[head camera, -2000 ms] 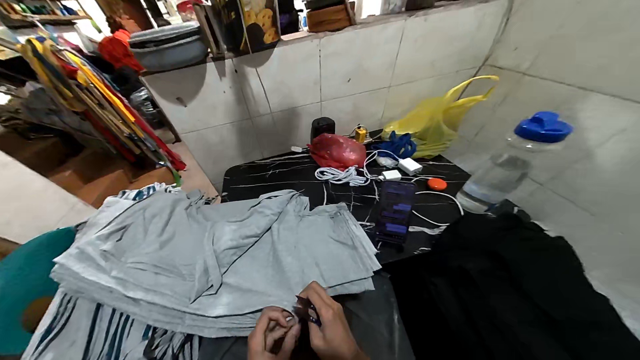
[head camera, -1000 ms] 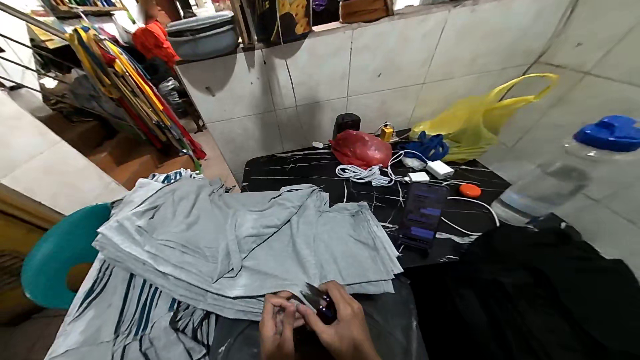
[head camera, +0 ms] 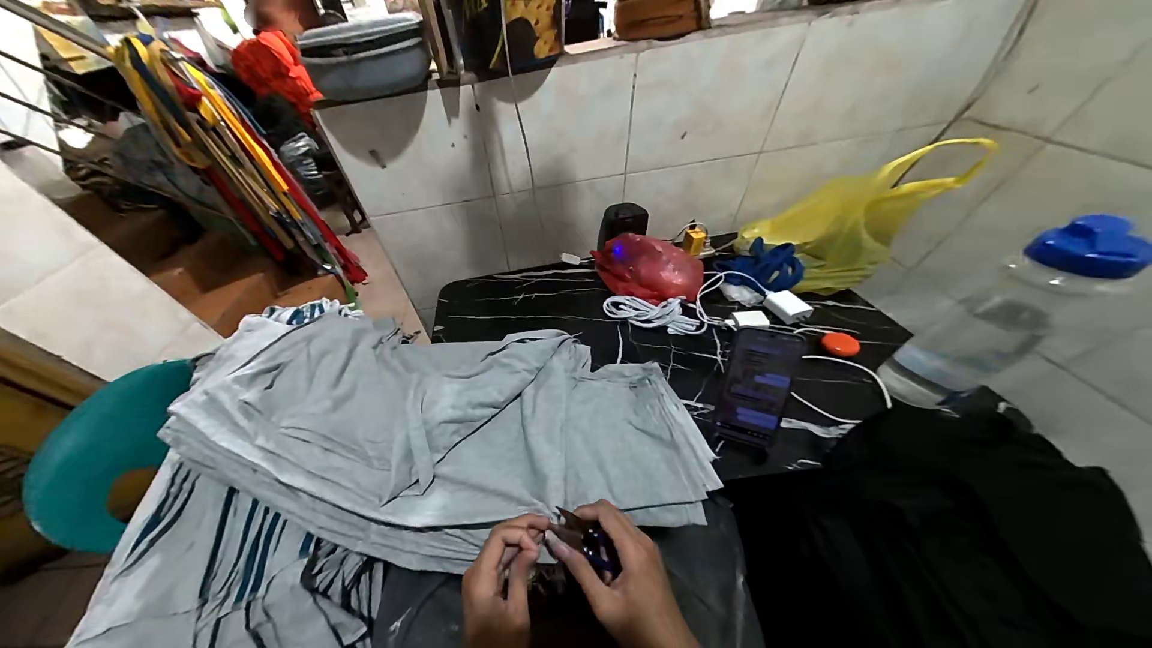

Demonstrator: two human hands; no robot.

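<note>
At the near edge of a stack of grey fabric pieces [head camera: 504,432], my two hands meet. My right hand [head camera: 625,576] holds a small dark cutting tool, apparently thread snips [head camera: 594,544], with its pointed tip toward the upper left. My left hand [head camera: 504,576] has thumb and fingertips pinched together right beside the snips; whatever lies between them is too small to tell. Striped white cloth [head camera: 234,558] hangs out beneath the grey stack at the left. Black fabric [head camera: 972,531] lies to the right of my hands.
On the black marbled table [head camera: 504,306] are a phone [head camera: 760,382], white cables [head camera: 652,313], a red plastic bag [head camera: 650,268], an orange round object [head camera: 840,344] and a yellow bag [head camera: 837,229]. A blue-capped bottle [head camera: 990,315] stands right; a teal stool [head camera: 81,459] stands left. A person in orange [head camera: 274,67] is behind.
Both hands stay close together at the stack's near edge. The snips' blades, seen apart a second ago, now point up beside the left fingertips. The view has shifted somewhat to the left.
</note>
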